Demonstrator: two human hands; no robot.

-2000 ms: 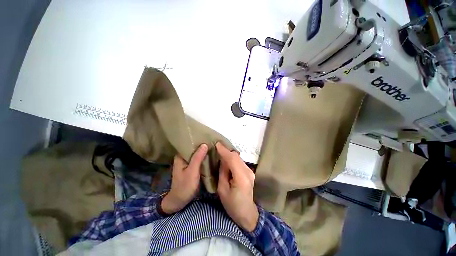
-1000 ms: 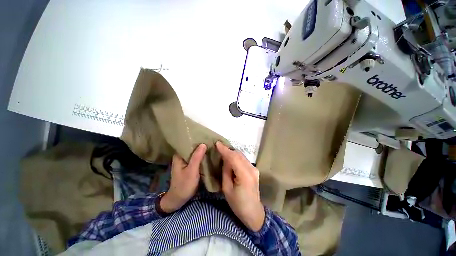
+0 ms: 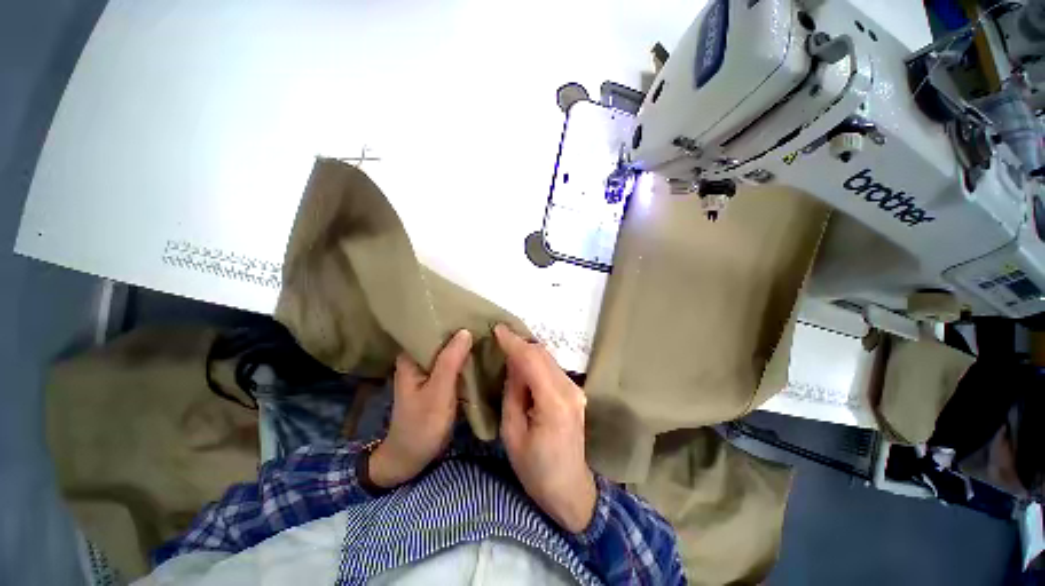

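Note:
A tan cloth piece point(image 3: 372, 269) lies folded over the front edge of the white table, with a thin stitch line across it. My left hand point(image 3: 422, 414) pinches it between thumb and fingers near the lap. My right hand point(image 3: 542, 421) pinches the same cloth just beside, fingertips close to the left thumb. A fold of the cloth hangs down between my hands. The cloth under my fingers is partly hidden. Loose thread ends point(image 3: 364, 157) lie at the cloth's far tip.
The brother sewing machine point(image 3: 791, 103) stands at the right, its needle area point(image 3: 620, 181) lit violet-white. A large tan panel point(image 3: 710, 298) lies right of the needle plate point(image 3: 587, 189) and hangs off the edge. Small cut pieces point(image 3: 920, 387) lie at the far right. More tan cloth point(image 3: 155, 418) hangs lower left.
Both hands keep nearly the same pinch on the cloth. The fold between them has shifted slightly. The view has moved a little.

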